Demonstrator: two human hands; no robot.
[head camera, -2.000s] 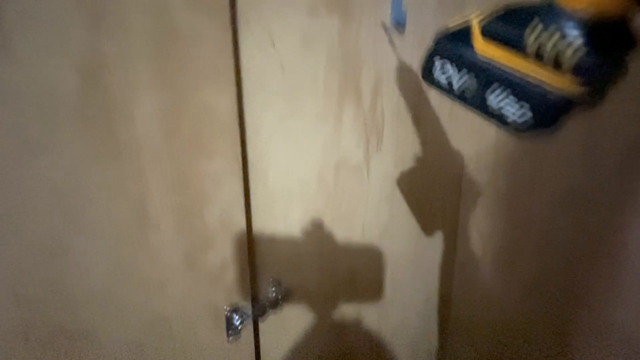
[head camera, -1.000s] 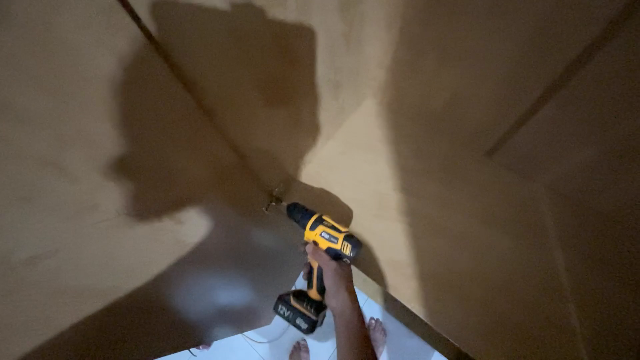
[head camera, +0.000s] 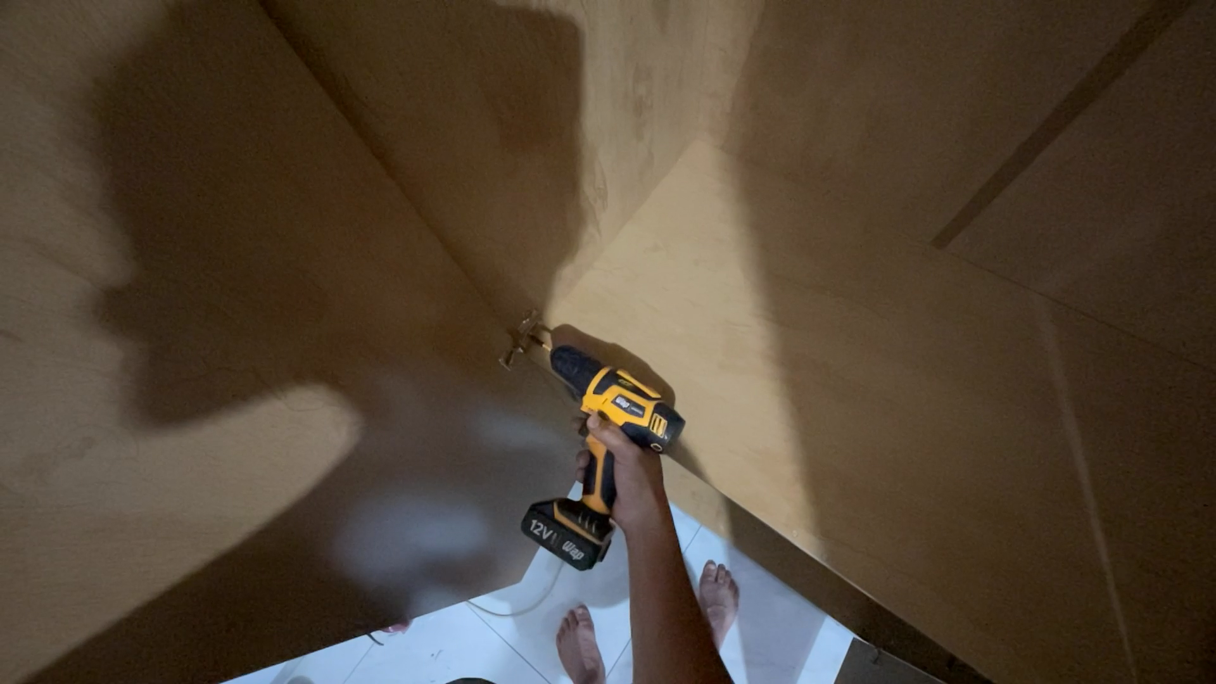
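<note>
My right hand (head camera: 629, 470) is closed around the handle of a yellow and black Wap cordless drill (head camera: 622, 399), with its 12V battery pack (head camera: 567, 534) at the bottom. The chuck points up and left, and its bit ends at a metal cabinet hinge (head camera: 521, 342) at the seam between a wooden door (head camera: 285, 399) and the adjoining panel. Whether the bit sits in a screw cannot be told. My left hand is out of view.
Wooden cabinet panels fill most of the view, and a bottom panel (head camera: 703, 285) with a front edge (head camera: 807, 546) lies right of the drill. Bare feet (head camera: 579, 646) stand on the white tiled floor (head camera: 513, 632), where a thin cable (head camera: 527, 605) runs. Large shadows cover the wood.
Two seconds ago the drill was at the upper right; a second ago it was at the hinge, as now. The view has swung downward since the earliest frame.
</note>
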